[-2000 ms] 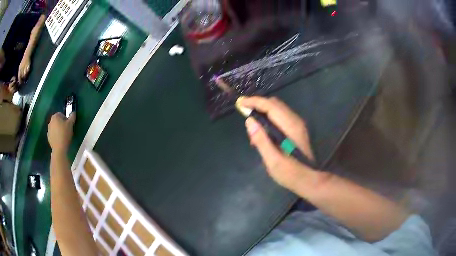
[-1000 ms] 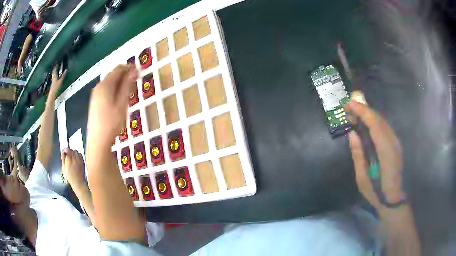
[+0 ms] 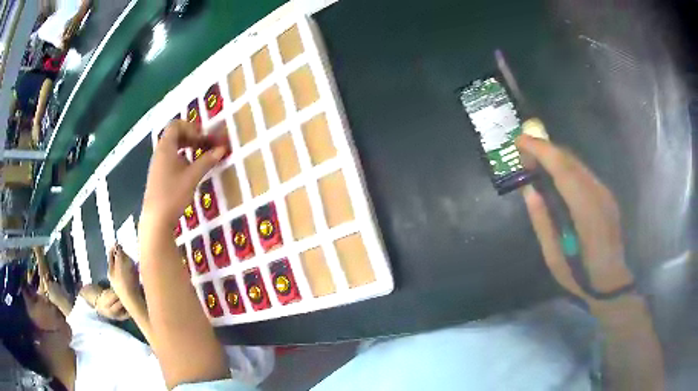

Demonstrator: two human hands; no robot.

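Observation:
The white parts tray has tan-bottomed pockets, several holding red parts with round gold centres. My left hand is over the tray's left half, finger and thumb closed on a blurred red part. My right hand holds the soldering iron by its dark handle with a green band. Its thin tip points up and away, beside the phone board. The phone board lies on the mat, green with a silver shield, in a black case; my right fingers are at its lower right edge.
The dark bench mat lies under tray and board. A green conveyor with blurred dark units runs beyond the tray. Another worker in white is close at the left, hands near my left forearm. More people show at the far upper left.
Since two seconds ago the view has swung to the tray, and my left hand has left the conveyor. In the last second its fingers have closed on a red part above the tray.

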